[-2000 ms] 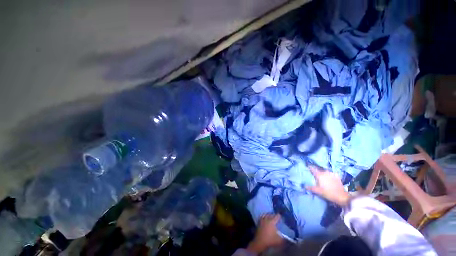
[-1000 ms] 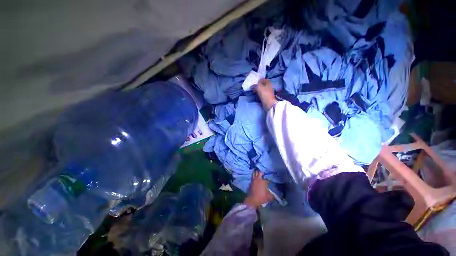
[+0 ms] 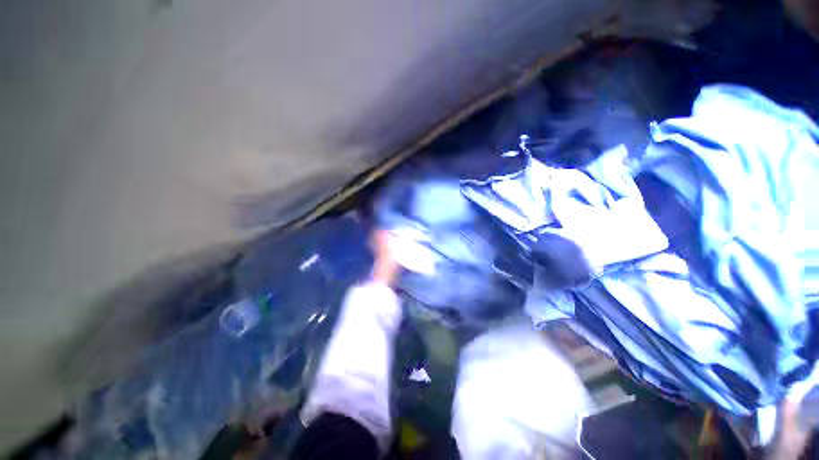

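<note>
Light-blue garments with dark patches [image 3: 611,216] are raised and spread across the middle right, brightly lit. More light-blue cloth [image 3: 431,243] lies blurred to their left. My left hand [image 3: 386,260] is blurred at the left edge of this cloth, touching or very close to it; its grip cannot be made out. My right sleeve [image 3: 516,395], pale and overexposed, reaches up from the bottom centre below the garments. My right hand itself cannot be seen.
Large clear plastic bottles [image 3: 242,316] lie at the left, beside my left forearm. A pale wall or panel [image 3: 180,117] fills the upper left. A skin-toned blur [image 3: 790,436], unclear what, is at the lower right edge. Green floor shows between my sleeves.
The garments at the right have been lifted and spread out. My left hand has moved up and left. My right hand has left the white strip and gone out of sight. The view has shifted.
</note>
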